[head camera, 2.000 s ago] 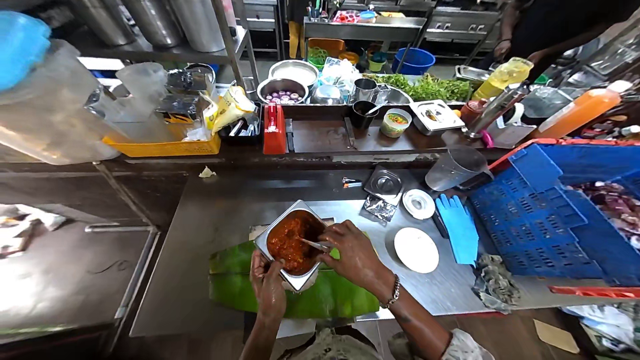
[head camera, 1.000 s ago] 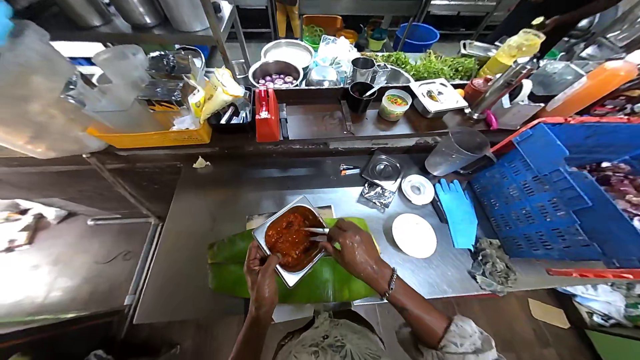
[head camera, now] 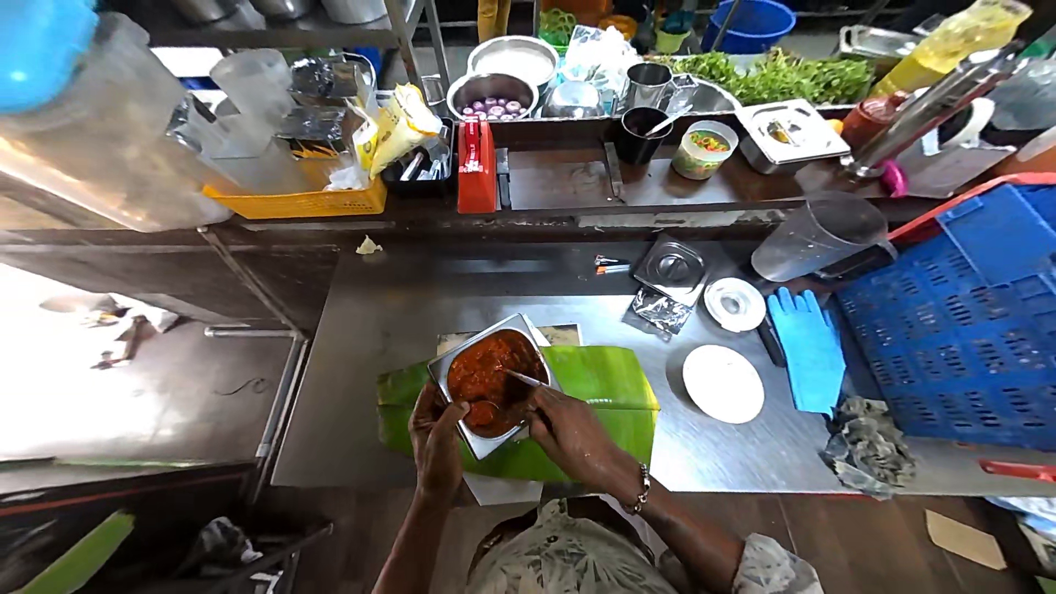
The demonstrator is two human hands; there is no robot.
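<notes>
A square steel container of thick red sauce is tilted above a green banana leaf on the steel table. My left hand grips its lower left edge, with the thumb over the rim. Between the fingers of my right hand is the handle of a metal utensil; its far end reaches into the sauce. I cannot tell whether it is a spoon or tongs. Near the left thumb a rounded patch of sauce shows, perhaps a spoon's bowl. Paper lies partly under the leaf.
Right of the leaf are a white plate, a white lid, a steel lid, a blue glove, crumpled plastic and a blue crate. A clear jug stands behind. Along the shelf are a red box and a yellow basket.
The utensil in my right hand has shifted within the sauce, and my right hand sits lower against the container's right side. My left hand keeps its hold on the container.
</notes>
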